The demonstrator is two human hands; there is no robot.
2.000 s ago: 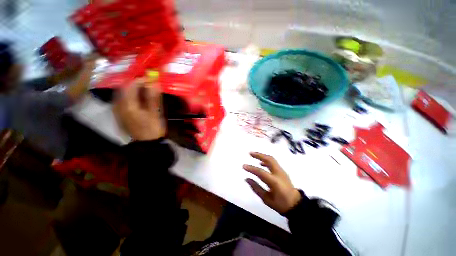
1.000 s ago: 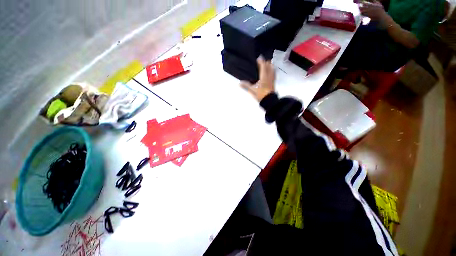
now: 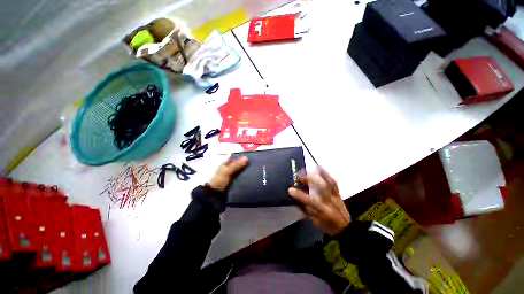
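Note:
A black inner box (image 3: pixel 265 177) with small pale lettering is in front of me, near the table's front edge. My left hand (image 3: pixel 228 172) holds its left end, with the thumb on top. My right hand (image 3: pixel 322 198) is at its right end, slightly blurred, with fingers on the top face and edge. Flat red sleeves (image 3: pixel 253 119) lie overlapping just behind the box. Loose black plastic carry handles (image 3: pixel 195 144) lie to their left.
A teal basket (image 3: pixel 166 118) holds black handles. Thin red sticks (image 3: pixel 129 186) are scattered below it. Finished red boxes (image 3: pixel 54 229) stand at left. Stacked black boxes (image 3: pixel 382 54) and a red box (image 3: pixel 480 77) are at right. A cloth (image 3: pixel 211 57) and small red carton (image 3: pixel 272 28) lie behind.
My right hand has come back from the black stack at right. My left hand has come into view, and both hands now hold a black box. The view has turned left.

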